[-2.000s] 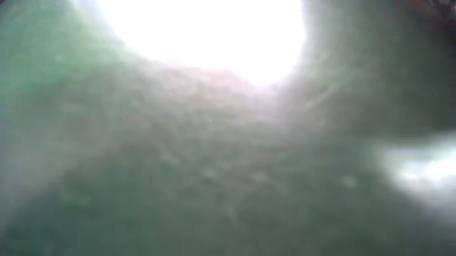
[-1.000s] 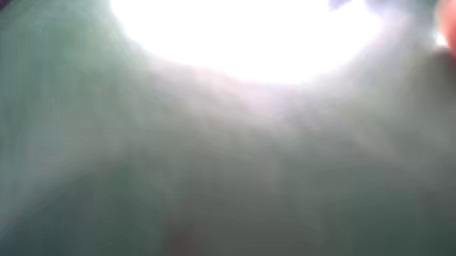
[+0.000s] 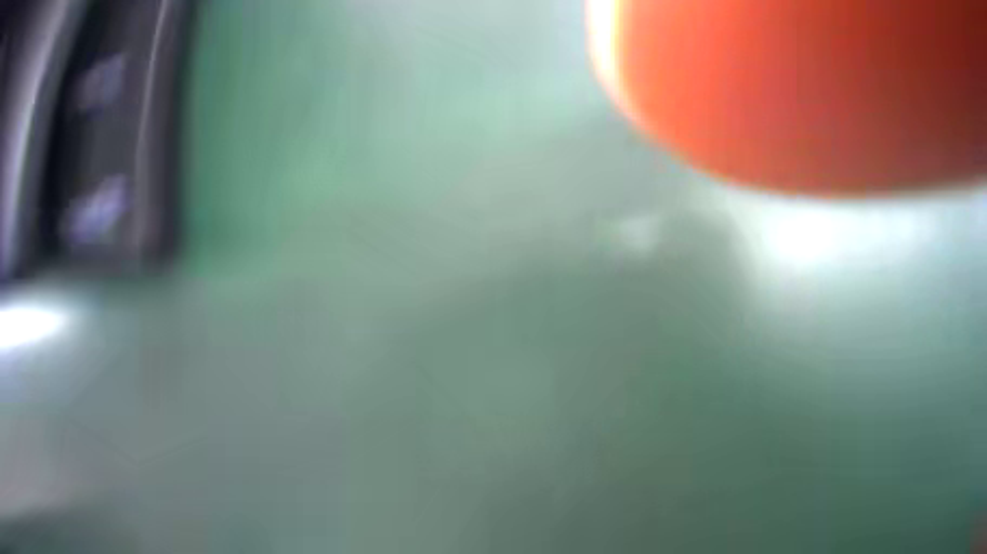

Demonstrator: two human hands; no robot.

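Note:
Black plastic housings (image 3: 146, 130), long dark bars with pale marks between them, stand at the upper left and are cut off by the picture's edge. A large, smooth orange-red rounded shape (image 3: 801, 92) fills the upper right, very near the lens. It may be a fingertip, but it is too blurred to tell, and so is whose hand it would be. No clear hand shows, and my left hand is not seen. No hand is seen touching the housings.
The blurred green bench top (image 3: 487, 390) fills most of the picture, seen from very close. Bright reflections lie on it at the left edge and below the orange-red shape.
The large white glare at the top has gone. Black housings have come into view at the left. The orange-red shape, small at the right edge before, now reaches far into the picture.

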